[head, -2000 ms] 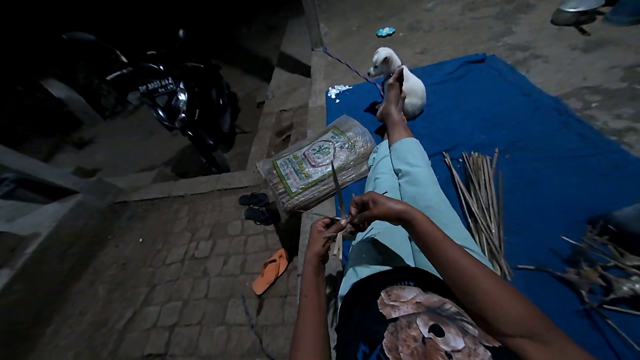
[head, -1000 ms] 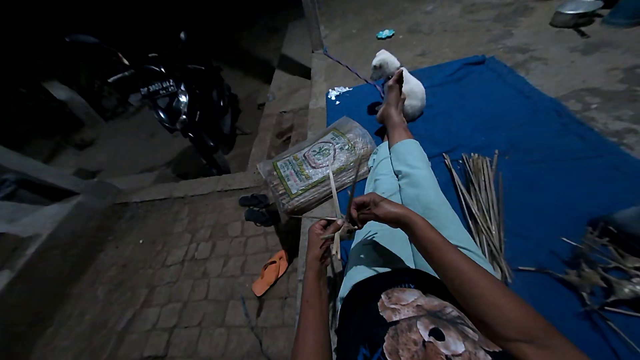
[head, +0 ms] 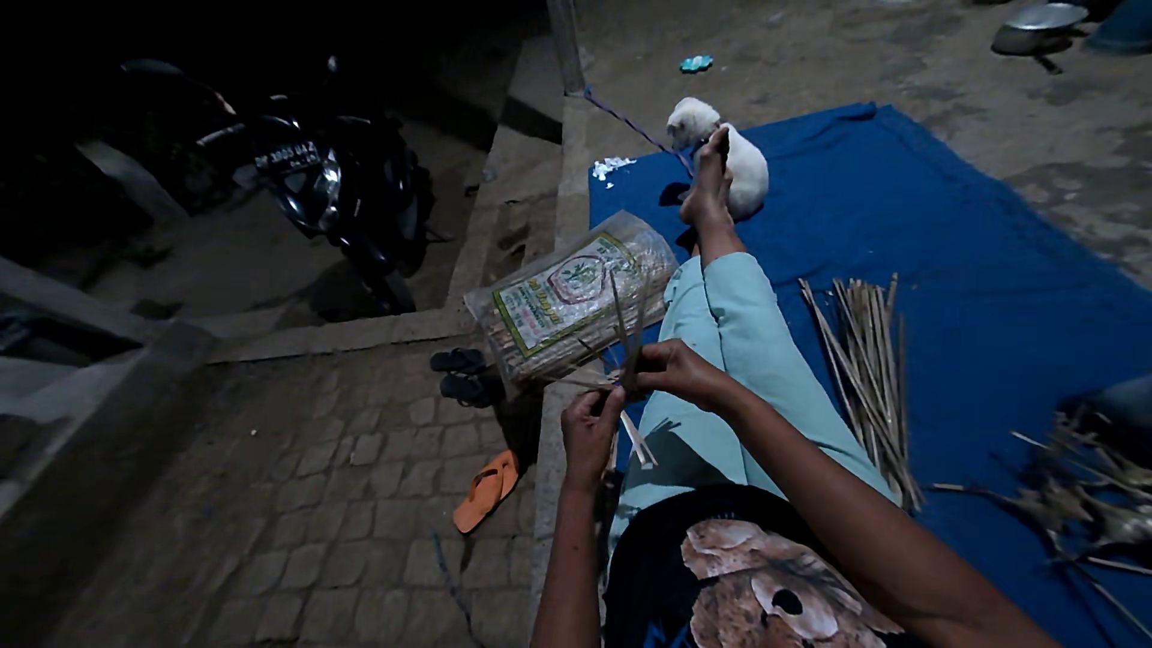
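Observation:
My left hand pinches flat plant-fibre strips between thumb and fingers, over the edge of the blue mat. Close against it on the right, my right hand grips the same strips near where they cross. Some strip ends rise above both hands, others point left, and pale ends hang down over my trouser leg. Behind the hands lies a printed clear plastic sack packed with similar strips. A bundle of long dry strips rests on the mat, right of my legs.
A white animal lies by my foot on the blue mat, near a twisted rope tied to a post. Tangled dry scraps are at the right. An orange flip-flop, dark sandals and a motorcycle are at the left.
The strips in my hands have shifted: a single upright strip showed earlier, and now several fan upward and leftward while pale ends hang below. My hands stay close together.

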